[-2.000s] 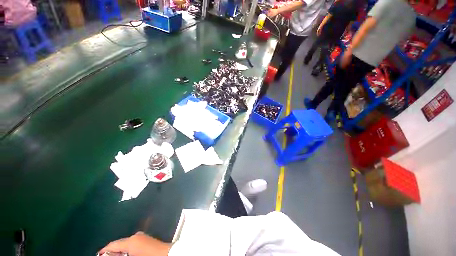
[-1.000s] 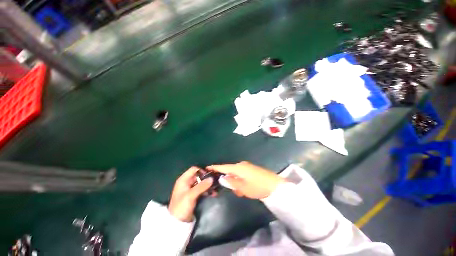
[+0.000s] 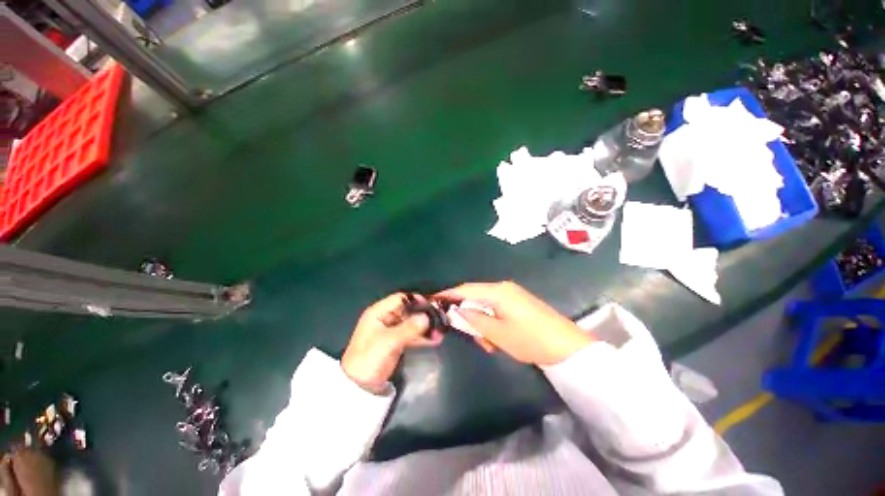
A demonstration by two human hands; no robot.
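Note:
My left hand (image 3: 383,339) holds a small black-and-silver keychain (image 3: 423,312) in its fingertips, low over the green bench. My right hand (image 3: 509,320) holds a small white wiping cloth (image 3: 470,314) against the piece. The fingers of both hands hide much of the keychain. Single keychains lie on the green surface beyond the hands, one (image 3: 363,179) nearer and one (image 3: 606,84) farther right. A clear dispenser bottle with a red-marked label (image 3: 585,217) stands right of my hands, with a second bottle (image 3: 633,145) behind it.
White wipes (image 3: 539,192) lie around the bottles. A blue tray (image 3: 798,199) holds more wipes, beside a large dark heap of pieces (image 3: 825,121). A loose cluster (image 3: 201,421) lies at lower left. A grey metal bar (image 3: 126,287) and red compartment tray (image 3: 60,150) are left. A blue stool (image 3: 830,354) is right.
Earlier my right hand was alone at the bottom edge; now both hands are together on the piece. In the last second the view shifted left, and the hands stayed together.

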